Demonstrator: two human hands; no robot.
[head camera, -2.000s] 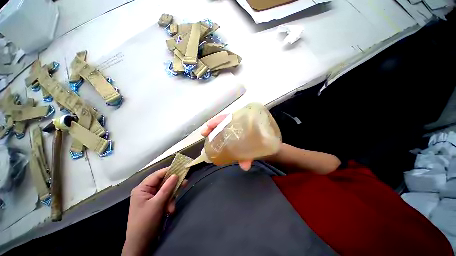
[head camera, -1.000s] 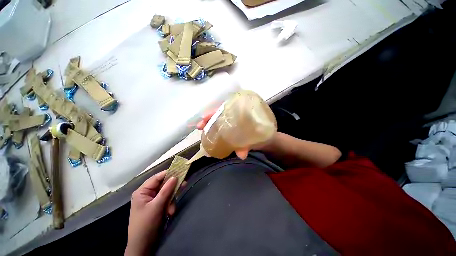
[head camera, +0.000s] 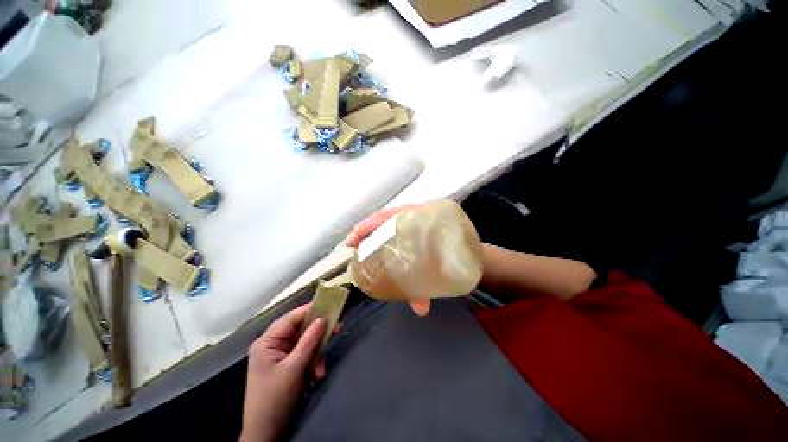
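Note:
My left hand (head camera: 289, 354) holds a short tan strap tab (head camera: 327, 308) upright at the bench edge, thumb on its face. My right hand (head camera: 380, 223) holds a translucent glue bottle (head camera: 421, 252) tilted on its side. Most of that hand is hidden behind the bottle. The nozzle points left at the tab's upper edge; whether it touches cannot be told. Tan tabs with blue-wrapped ends lie in a pile (head camera: 328, 104) on the bench, and more lie in a loose group (head camera: 130, 203) at left.
A hammer (head camera: 120, 328) lies among the left tabs. A clear plastic bundle (head camera: 36, 318) and white jug (head camera: 50, 71) are at far left. A crumpled white scrap (head camera: 498, 65) and brown panel (head camera: 449, 7) lie beyond. White bundles (head camera: 752, 298) are stacked at right.
The view has shifted, so bench items appear lower and farther right. The tab in my left hand shows a plainer face, and the bottle lies more sideways than one second ago. Both hands keep their hold.

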